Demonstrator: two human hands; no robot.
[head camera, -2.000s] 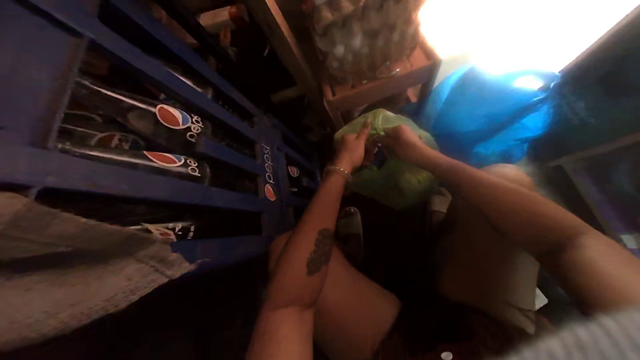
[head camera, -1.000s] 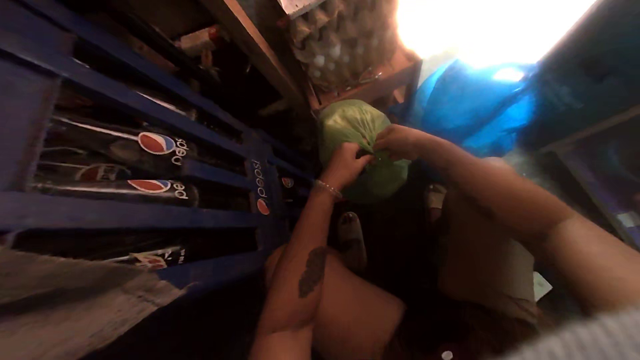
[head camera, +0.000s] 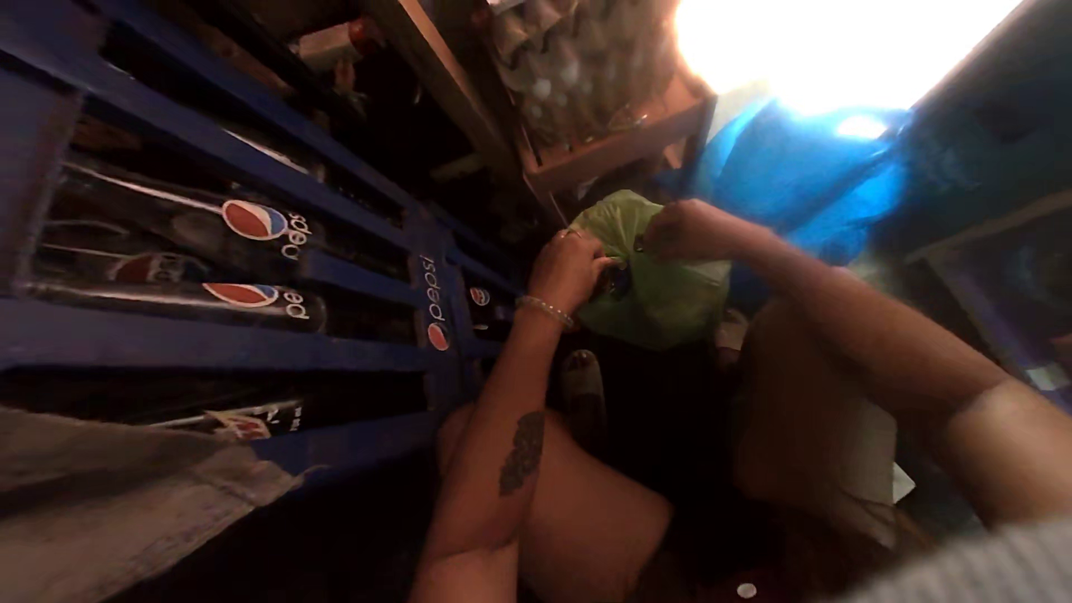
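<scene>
Between my two hands, a green plastic bag (head camera: 670, 306) hangs or rests above the dark floor, gathered near its top. My left hand (head camera: 569, 266), with a beaded bracelet at the wrist, is closed on the bag's left side. On the right, my right hand (head camera: 688, 232) pinches the bag's upper part with bent fingers. A small dark thing shows in the gathered plastic between the hands; what it is cannot be told. The bag's contents are hidden.
Blue Pepsi crates (head camera: 360, 356) with bottles (head camera: 251, 219) stand at the left, a grey cloth (head camera: 126, 502) over the lower corner. Stacked egg trays (head camera: 578, 75) sit on a wooden stand (head camera: 620, 155) ahead. A blue plastic bag (head camera: 804, 184) lies beyond my right hand.
Both hands have stayed at the green bag. They were close together at its gathered part one second ago and are now a little farther apart.
</scene>
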